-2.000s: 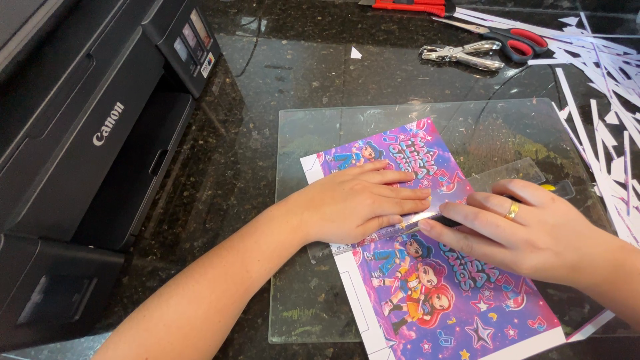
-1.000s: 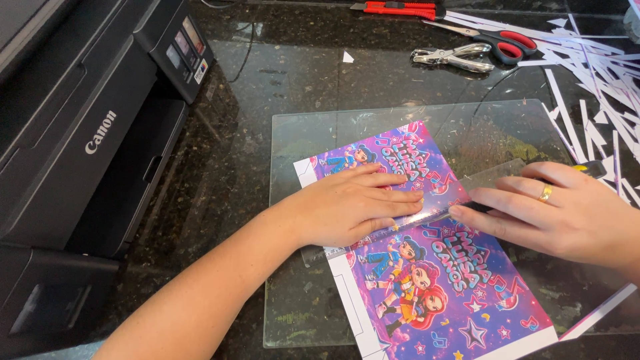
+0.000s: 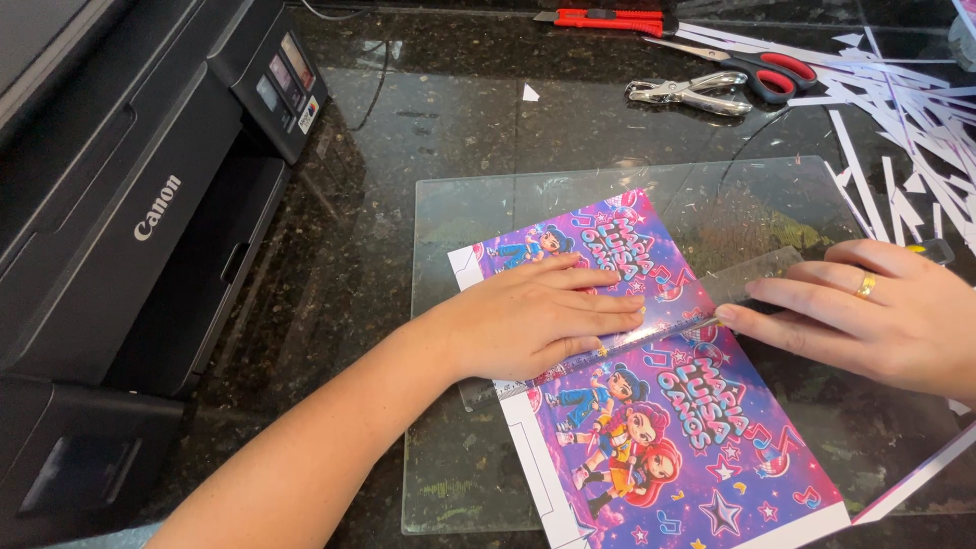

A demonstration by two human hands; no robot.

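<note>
A printed cardstock sheet [image 3: 732, 396] with cartoon figures and lettering lies tilted on a glass cutting board [image 3: 457, 473]. Across its middle runs a clear plastic ruler [image 3: 751, 278]. Flat and with fingers spread, my left hand [image 3: 534, 316] presses the ruler onto the sheet. My right hand [image 3: 854, 313] grips a slim cutter [image 3: 934, 250], mostly hidden by the fingers, its blade tip at the ruler's lower edge near the middle of the print.
A black Canon printer [image 3: 152, 206] fills the left side. At the top lie a red utility knife [image 3: 610, 20], scissors [image 3: 774, 75] and a metal hole punch [image 3: 690, 93]. White paper offcuts [image 3: 900, 99] are heaped at the upper right, on the dark stone countertop [image 3: 473, 53].
My left hand keeps its place on the ruler. My right hand has shifted only slightly along the ruler's edge, and more of the cutter's rear end showed a second ago.
</note>
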